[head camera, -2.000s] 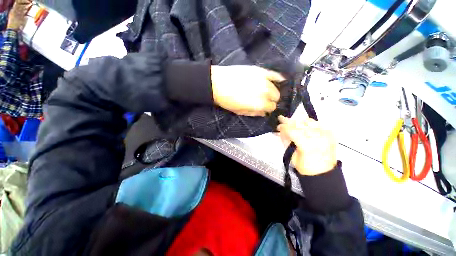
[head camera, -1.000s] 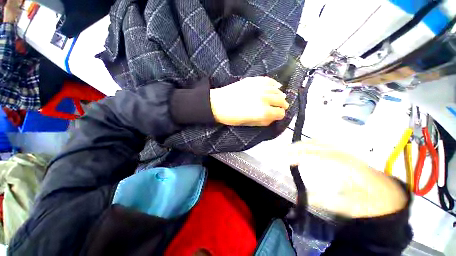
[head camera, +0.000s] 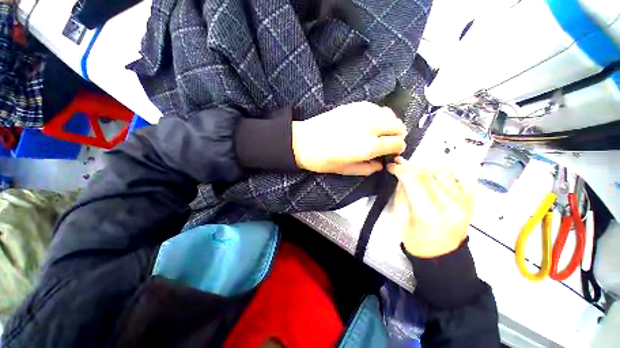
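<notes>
The dark checked garment piece lies bunched on the white machine table. My left hand lies on its right part, fingers bent and pinching the edge. My right hand meets it there, fingertips together at the cloth edge and the black binding tape. The tape hangs from the fingertips over the table's front edge. The exact grip is partly hidden by the fingers. The presser foot area of the sewing machine is to the right of the hands, with cloth beside it.
Scissors with yellow and red handles lie at the right, beside a black looped cord. A round grey machine attachment sits below the machine head. A red plastic stool and blue bin are at the left.
My right hand, blurred and lower right a second ago, is back against my left hand at the cloth edge. The tape now hangs slanting down to the left.
</notes>
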